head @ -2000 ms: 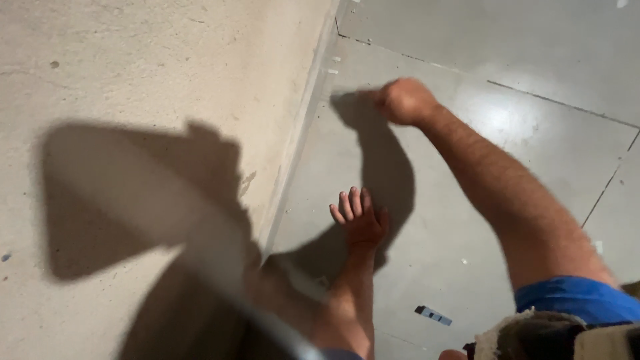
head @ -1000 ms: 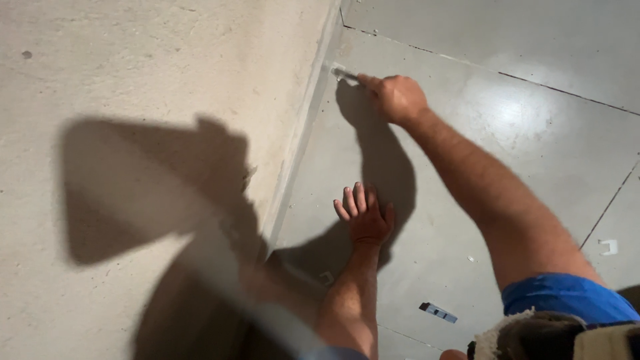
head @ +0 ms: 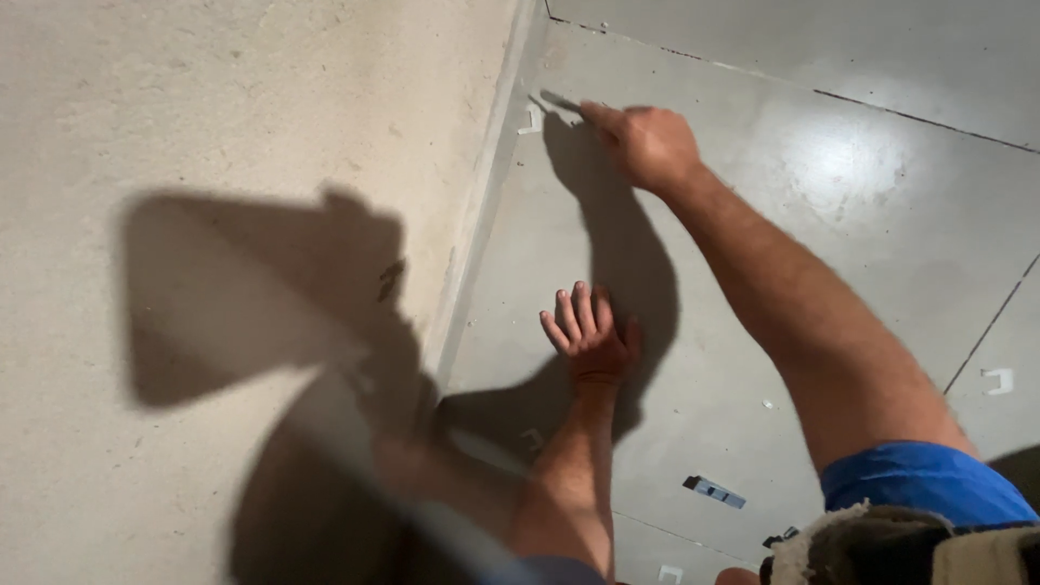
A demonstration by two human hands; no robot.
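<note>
Large grey floor tiles (head: 731, 341) meet a pale wall (head: 284, 97) along a narrow strip at its foot. My right hand (head: 650, 146) grips a small, thin blade-like tool (head: 561, 101), whose exact kind I cannot tell, with its tip low over the floor near the wall. Beside that tip lies a small white U-shaped plastic piece (head: 530, 120), probably part of a tile spacer. My left hand (head: 597, 333) rests palm down on the floor, fingers spread, holding nothing.
A small grey-blue strip-like object (head: 715, 491) lies on the floor near my body, with a dark piece (head: 780, 536) beyond it. More white clips lie at the right (head: 998, 382) and at the bottom (head: 670, 574). Thin dark joints run between the tiles. Shadows cover part of wall and floor.
My right hand has stayed near the wall with the tool, which shows more plainly now. The left hand has stayed planted on the floor. The white piece by the tool shows more clearly.
</note>
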